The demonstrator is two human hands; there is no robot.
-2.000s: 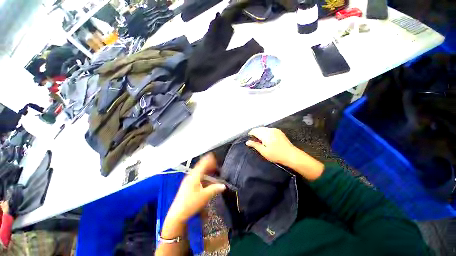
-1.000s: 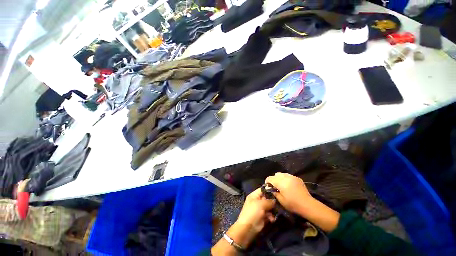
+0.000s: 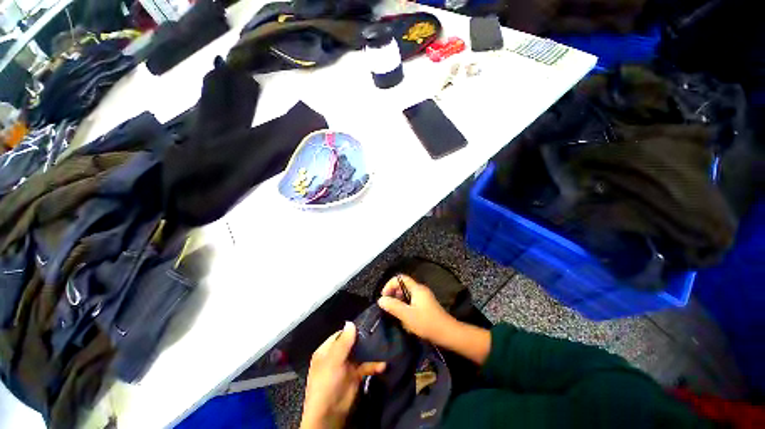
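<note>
A dark denim garment (image 3: 403, 356) with pale stitching lies in the lap, beside the table's near edge. My left hand (image 3: 335, 377) holds its left edge between thumb and fingers. My right hand (image 3: 424, 314) is at the garment's upper edge, with a small dark slim item (image 3: 403, 290) pinched at the fingertips; what it is cannot be told. A pale blue bowl (image 3: 327, 170) with small dark discs, yellow bits and a pink-red strip stands on the white table (image 3: 277, 289).
A heap of brown and denim garments (image 3: 75, 251) covers the table's left. A smartphone (image 3: 434, 128), a dark bottle with white label (image 3: 383, 59) and a red item (image 3: 445, 49) lie or stand behind. A filled blue crate (image 3: 570, 268) is at right.
The view has swung right and the right crate shows more fully. My hands, close together a second ago, are now apart, with the garment's denim spread between them.
</note>
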